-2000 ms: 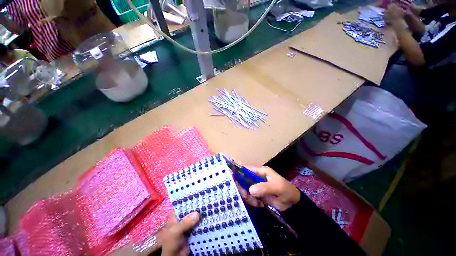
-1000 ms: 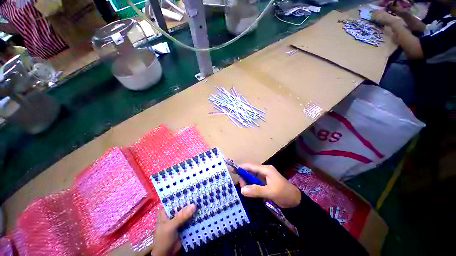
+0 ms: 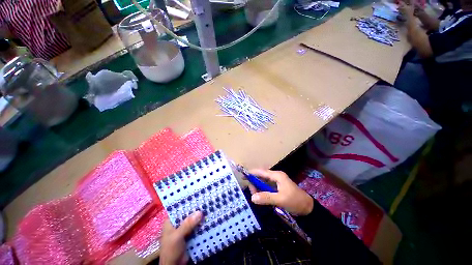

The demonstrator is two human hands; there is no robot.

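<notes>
My left hand (image 3: 178, 238) grips a white PCB panel (image 3: 207, 204) by its lower left side, thumb on its face, over the lap and the bench's near edge. The panel is tilted and carries rows of dark components. My right hand (image 3: 287, 194) holds the diagonal cutters (image 3: 259, 183) by their blue handles. Their metal jaws are at the panel's upper right edge; whether they touch it I cannot tell. Pink bubble wrap (image 3: 165, 155) lies left of the panel, with a thick wrapped pack (image 3: 116, 196) on it.
A pile of waste edge strips (image 3: 246, 109) lies on the cardboard bench cover (image 3: 290, 77). Small offcuts (image 3: 325, 112) lie near its edge. Below are a carton (image 3: 388, 238) with small boards and a white woven sack (image 3: 378, 129). Clear tubs (image 3: 160, 59) stand behind; another person's arms (image 3: 419, 39) show upper right.
The panel and left hand have moved slightly left and up, and the cutters show more clearly beside the panel's edge. The tubs on the green surface have shifted right in view, and a white bag now shows.
</notes>
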